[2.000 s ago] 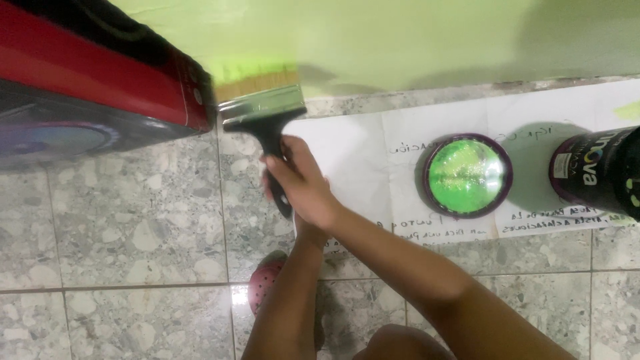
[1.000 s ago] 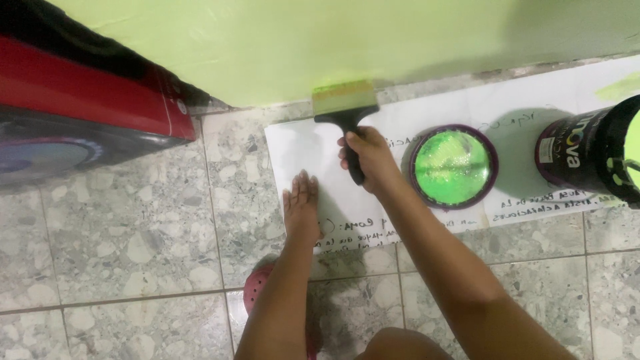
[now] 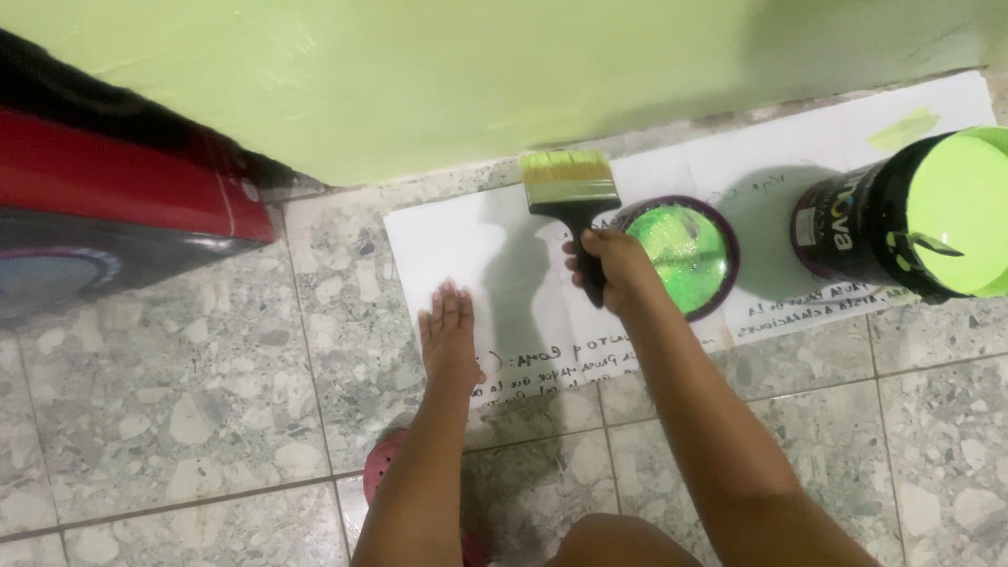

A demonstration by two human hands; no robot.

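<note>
My right hand (image 3: 622, 264) grips the black handle of a wide flat paintbrush (image 3: 571, 183), its green-tipped bristles pointing toward the base of the light green wall (image 3: 441, 87). Whether the bristles touch the wall cannot be told. Fingers spread, my left hand (image 3: 449, 331) rests flat on the left part of a white paper sheet (image 3: 441, 236) with handwriting. Just right of the brush lies a round purple-rimmed lid (image 3: 685, 256) holding green paint, partly behind my right hand. A black paint bucket (image 3: 858, 220) of bright green paint stands on the sheet's right side, with drips at its rim.
A red and dark box (image 3: 134, 181) stands against the wall at the left. Speckled tiles (image 3: 181, 378) make up the floor. A pink perforated clog (image 3: 382, 465) shows beside my left forearm, and a knee is at the bottom edge. Green paint marks the paper near the bucket.
My right hand has carried the brush from the wall near the red box rightward to beside the lid. My left hand, near the right one at first, now lies apart on the paper.
</note>
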